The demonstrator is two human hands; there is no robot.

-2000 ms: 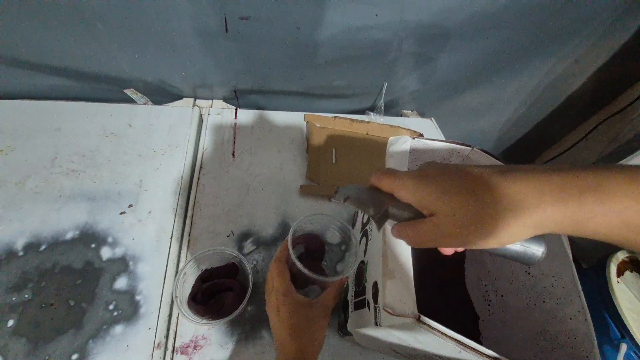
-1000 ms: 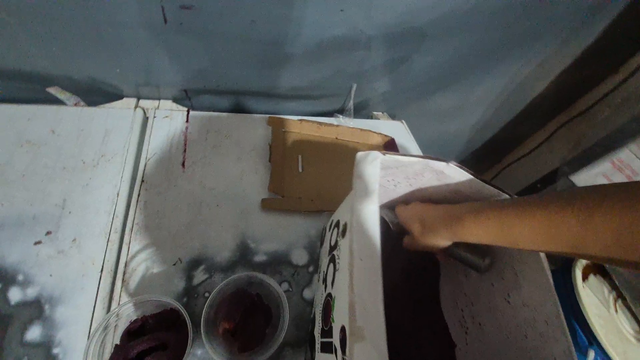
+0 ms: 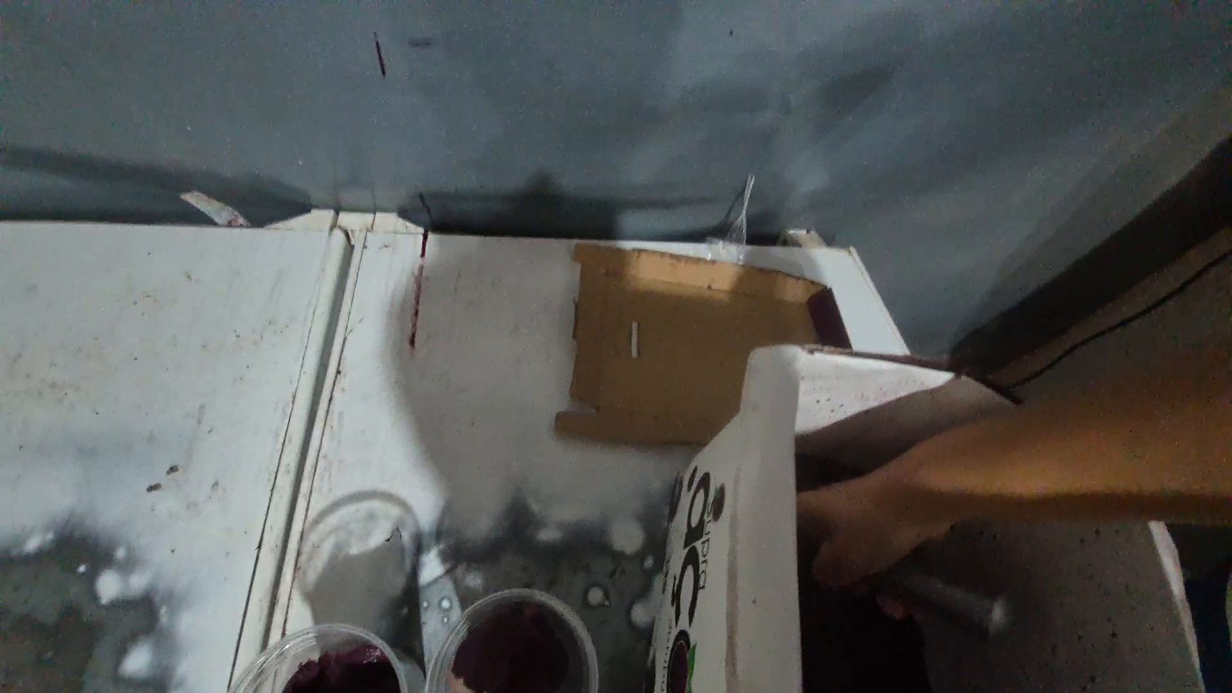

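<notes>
My right hand (image 3: 866, 539) reaches into a white printed carton (image 3: 770, 539), its fingers closed round the grey metal handle (image 3: 953, 597) of a tool. The tool's working end is hidden inside, by the dark purple frozen pulp (image 3: 857, 635). To the left of the carton stands a clear plastic cup (image 3: 510, 645) with purple pulp in it; a small skin-toned patch at its lower left may be my left hand, but too little shows to be sure. A second clear cup (image 3: 332, 664) with purple pulp is beside it, cut off by the lower edge.
A flattened brown cardboard piece (image 3: 674, 356) lies behind the carton on the white, frosted freezer top (image 3: 500, 337). A raised seam (image 3: 313, 433) runs along the left. A grey wall (image 3: 577, 115) rises behind, with a scrap of clear plastic (image 3: 739, 226) at its foot.
My right hand has gone from above the carton's near left edge down into it with the tool. My left hand, earlier round a cup, no longer plainly shows; that cup stands beside the other.
</notes>
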